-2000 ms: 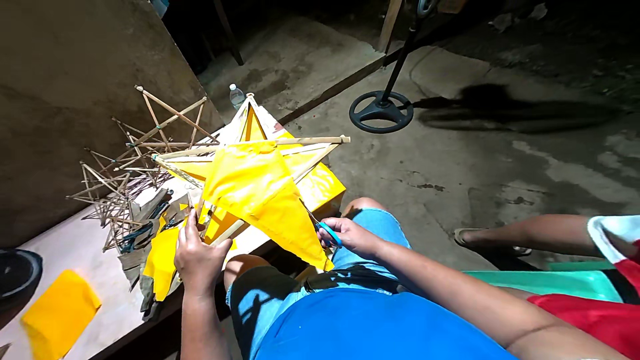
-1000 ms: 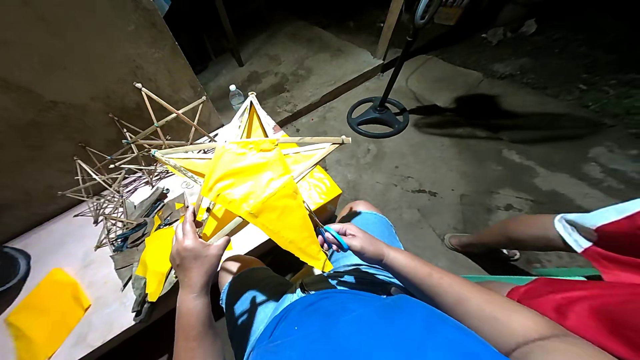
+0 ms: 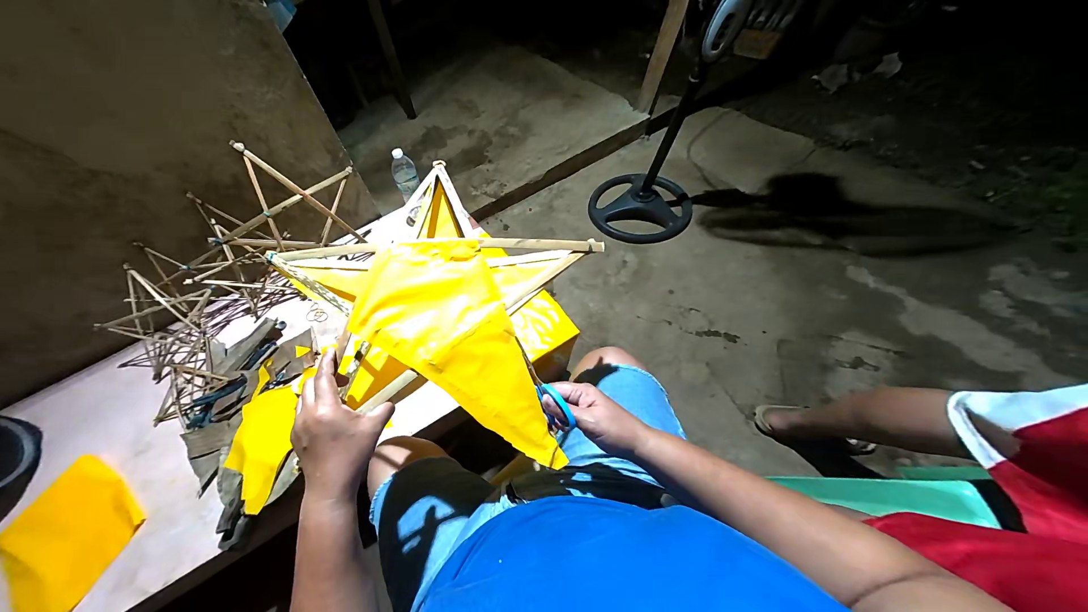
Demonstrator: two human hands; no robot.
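Observation:
A star frame of wooden or bamboo sticks (image 3: 544, 246) lies over the near side of the table, partly covered in yellow sheet material (image 3: 433, 306). My left hand (image 3: 331, 425) rests at the frame's lower left, its fingers and thumb around a stick. My right hand (image 3: 599, 416) grips blue-handled scissors (image 3: 558, 406) at the right edge of the hanging yellow flap, whose tip points down over my lap. The scissor blades are mostly hidden by the flap.
Bare stick stars (image 3: 263, 212) and scraps (image 3: 229, 433) crowd the table (image 3: 102, 408) at left, near a loose yellow sheet (image 3: 72, 527). A plastic bottle (image 3: 405, 174) stands behind. A stand's round black base (image 3: 640, 208) is on the floor. Another person's leg (image 3: 884, 421) is at right.
My right hand with the scissors stays by the flap's right edge, and my left hand remains on the frame. The other person's leg and red-and-white clothing at the right have shifted slightly.

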